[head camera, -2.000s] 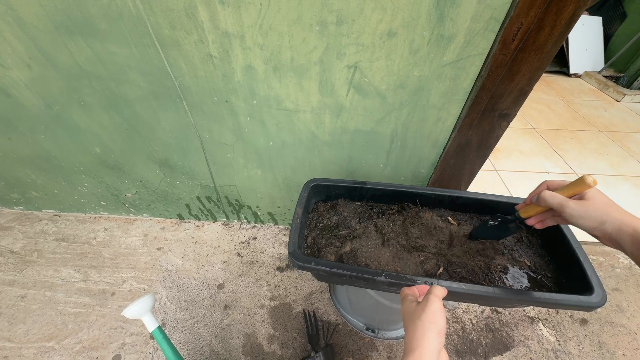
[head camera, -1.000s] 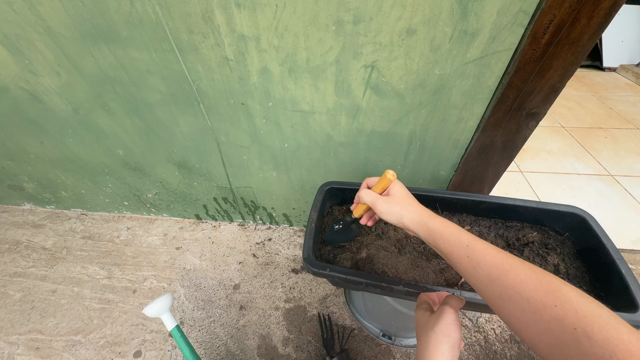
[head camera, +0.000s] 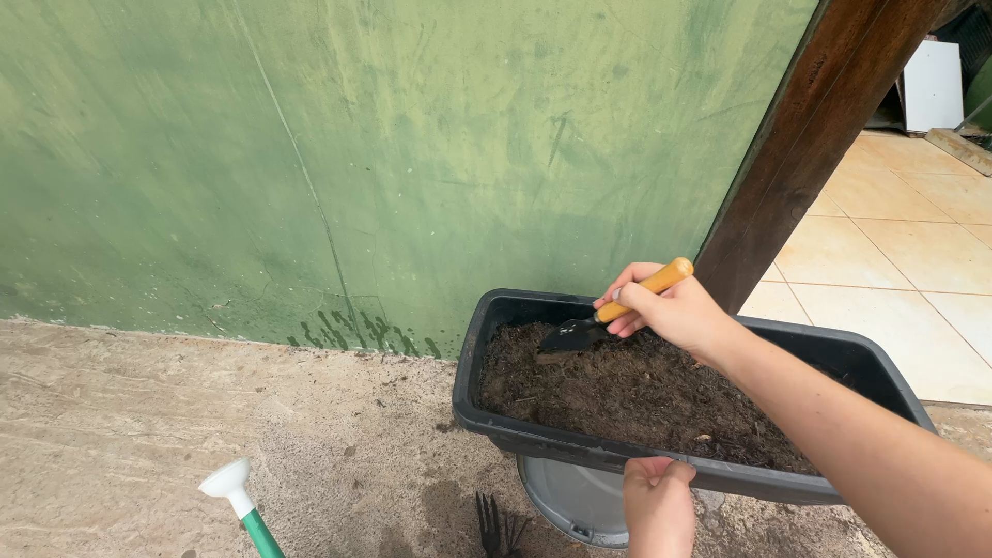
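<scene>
My right hand (head camera: 659,306) grips the wooden handle of a black hand trowel (head camera: 575,335), its blade resting at the surface of the dark soil (head camera: 620,395) in the left half of a long black plastic planter (head camera: 573,448). With thumb and fingers, my left hand (head camera: 660,504) pinches the planter's near rim. Beneath the planter is a round grey lid or base (head camera: 573,496), partly hidden by it.
A black hand fork (head camera: 488,523) lies on the concrete floor near the bottom edge. To the left, a green spout with a white sprinkler head (head camera: 229,479) pokes into view. Behind the planter stand a green wall (head camera: 465,155) and a dark wooden post (head camera: 806,147).
My right hand has carried the trowel from the planter's right part to its left end, then slightly back to the right. My left hand stays at the near rim.
</scene>
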